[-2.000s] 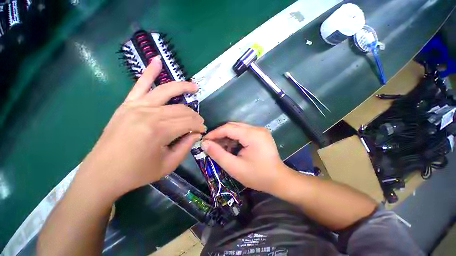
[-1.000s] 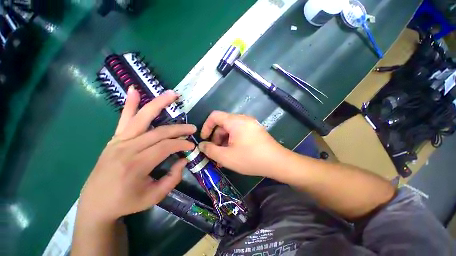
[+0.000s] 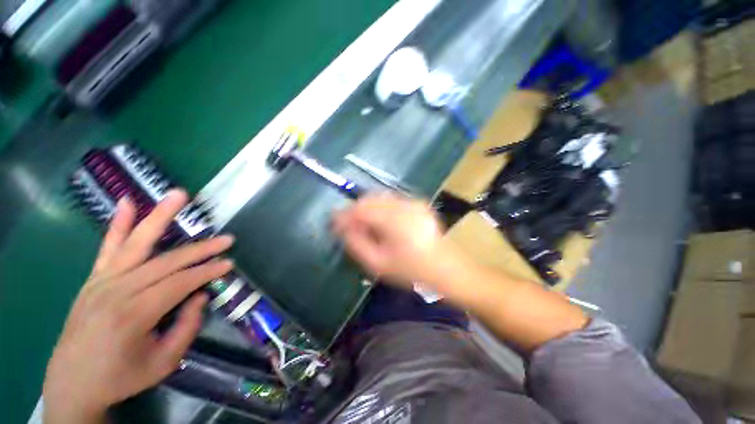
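The heated styling brush (image 3: 137,178) lies diagonally at the left, with black bristles, silver-white plates and pink-red strips. My left hand (image 3: 137,302) holds it near the neck, fingers across it. Its open handle (image 3: 265,323) shows white, red and blue wires and pale tape bands (image 3: 236,298). The handle cover (image 3: 219,377), with a green board, lies beside it near my lap. My right hand (image 3: 389,236) is blurred, away from the brush and over the grip of the hammer (image 3: 323,171). Whether its fingers close on the grip cannot be told.
Tweezers (image 3: 372,170) lie beyond the hammer. A white pot (image 3: 401,76) and a blue-handled brush (image 3: 464,122) on a small white dish lie farther back. An open carton of black cords (image 3: 546,186) stands at the right. Dark, blurred brushes (image 3: 108,54) are across the green belt.
My right hand has left the tape bands and moved right to the hammer's grip. My left hand stays on the brush. The view has swung right, showing more floor and cartons.
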